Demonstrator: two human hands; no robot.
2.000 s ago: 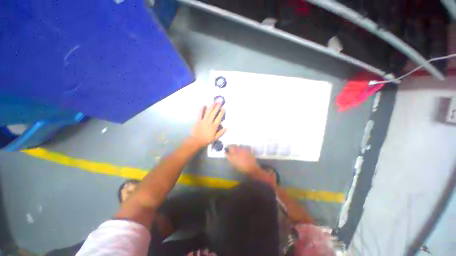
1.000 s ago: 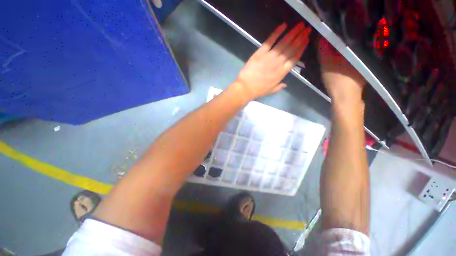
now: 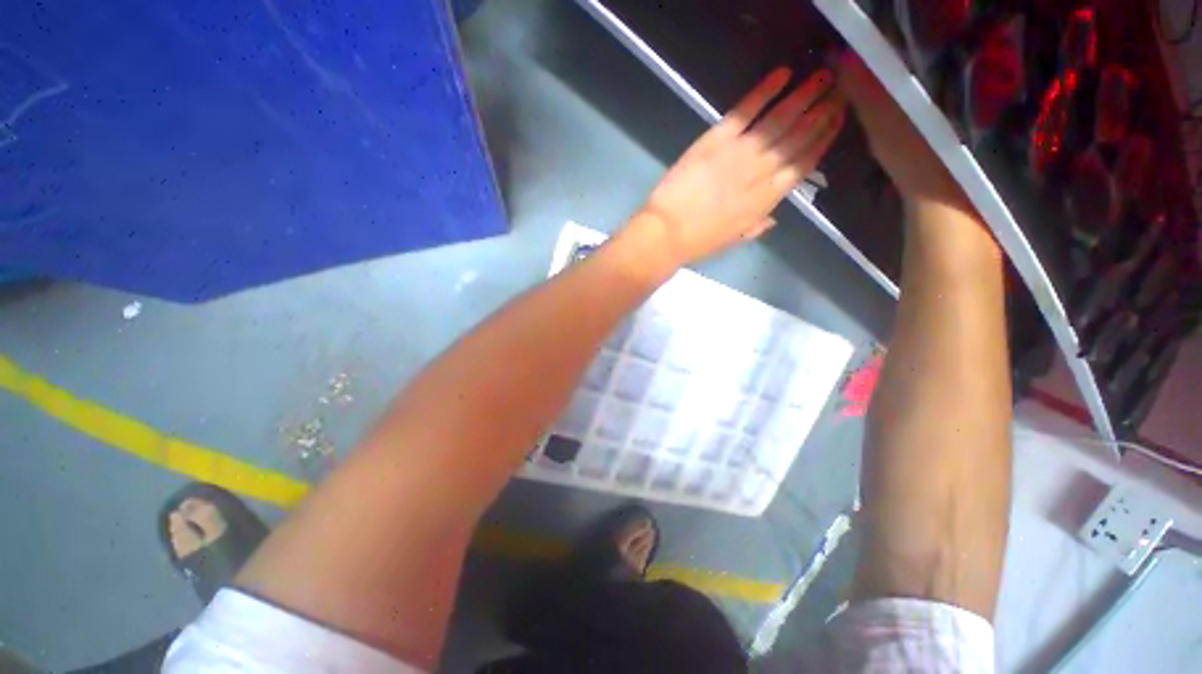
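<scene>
The white blister tray (image 3: 712, 395) lies on the floor below my arms, a grid of square pockets. A dark round unit (image 3: 560, 450) sits in a pocket near its lower left corner; my left arm hides much of the tray's left side. My left hand (image 3: 751, 165) is over the front edge of the dark rack shelf (image 3: 863, 250), fingers spread, palm down. My right hand (image 3: 877, 119) reaches in under the upper shelf's pale edge; its fingers are hidden in the dark, so I cannot tell what they hold.
A large blue board (image 3: 237, 145) stands at the upper left. The upper rack tier (image 3: 1081, 158) glows red at the right. A red tag (image 3: 863, 385) is beside my right forearm. A wall socket (image 3: 1124, 527) is at the right. A yellow line (image 3: 171, 454) crosses the floor near my feet.
Both hands have gone from the tray up to the rack shelf. Over the last second they have shifted only slightly, my right hand reaching further under the upper shelf edge.
</scene>
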